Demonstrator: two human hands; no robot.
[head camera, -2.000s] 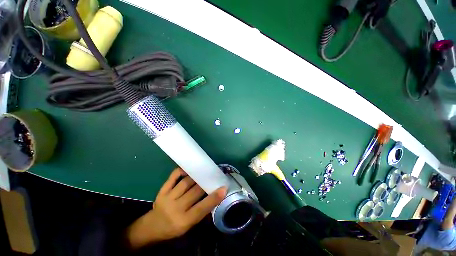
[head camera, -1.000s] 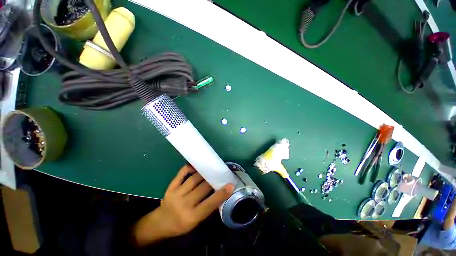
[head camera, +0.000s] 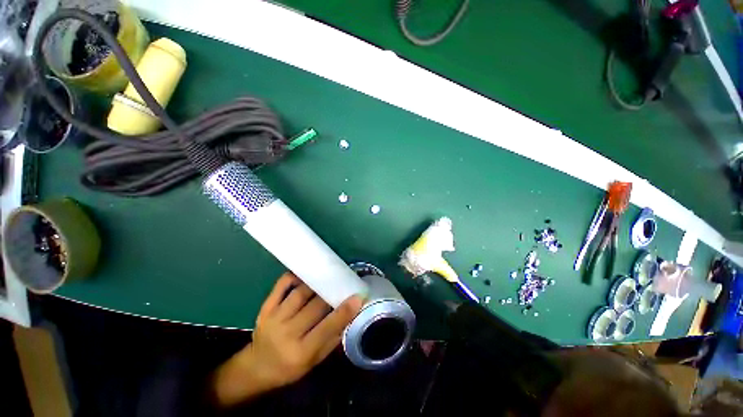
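Observation:
My left hand (head camera: 287, 338) holds a white-silver hair dryer body (head camera: 305, 254) by the handle beside the barrel, near the bench's front edge. The round barrel opening faces up towards me. The perforated handle end (head camera: 238, 192) points to the upper left, over a bundled dark grey power cord (head camera: 175, 155). A brush (head camera: 433, 251) with a ragged cream head lies right of the barrel. A dark sleeve (head camera: 509, 350) reaches to the lower right. A brown blurred shape (head camera: 611, 387) lies past it; I cannot tell if it is my right hand.
Tubs (head camera: 77, 244), a yellow bottle (head camera: 148, 85) and a green-tipped tool (head camera: 302, 138) are at left. Small screws (head camera: 531, 281), orange-red pliers (head camera: 617, 199) and ring caps (head camera: 624, 293) lie at right. A corded dryer (head camera: 672, 57) is beyond the white strip (head camera: 391, 81).
The view has shifted a little. The barrel opening is turned more to the camera. The dark sleeve has moved, and the brown blurred shape has appeared at lower right. My left hand keeps its hold.

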